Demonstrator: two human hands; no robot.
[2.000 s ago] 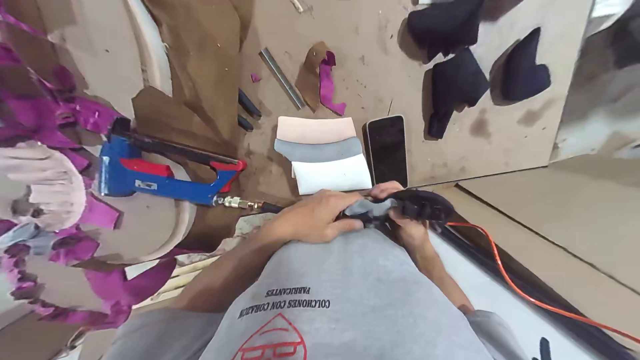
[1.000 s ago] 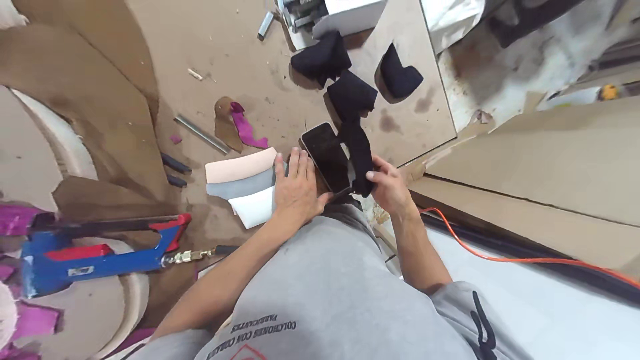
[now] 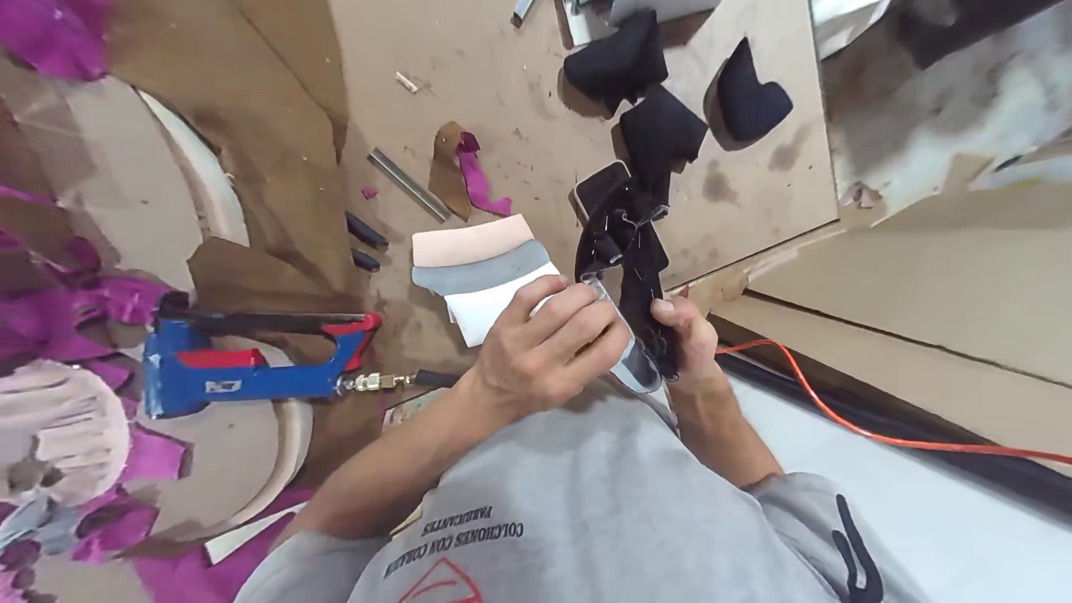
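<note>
My left hand (image 3: pixel 553 343) is closed on the edge of a grey lining piece (image 3: pixel 634 368), which hangs down between my hands. A black fabric piece (image 3: pixel 641 285) joins or lies against this lining; my right hand (image 3: pixel 687 331) pinches its lower right edge, thumb on top. Under the black fabric, a dark-screened phone (image 3: pixel 599 188) is partly covered. Just left of my left hand lie overlapping pink (image 3: pixel 473 240), grey (image 3: pixel 486 268) and white (image 3: pixel 494 306) swatches. Whether the lining is sewn to the black fabric cannot be told.
Several black fabric-covered pieces (image 3: pixel 749 96) lie at the back right. A blue and red pneumatic stapler (image 3: pixel 251 360) with its hose is at left, near a metal bar (image 3: pixel 409 184) and magenta scraps (image 3: pixel 481 180). An orange cord (image 3: pixel 825 414) runs along the right.
The left hand has left the table beside the swatches and now grips the lining. The black fabric, held by the right hand, has opened out and covers part of the phone.
</note>
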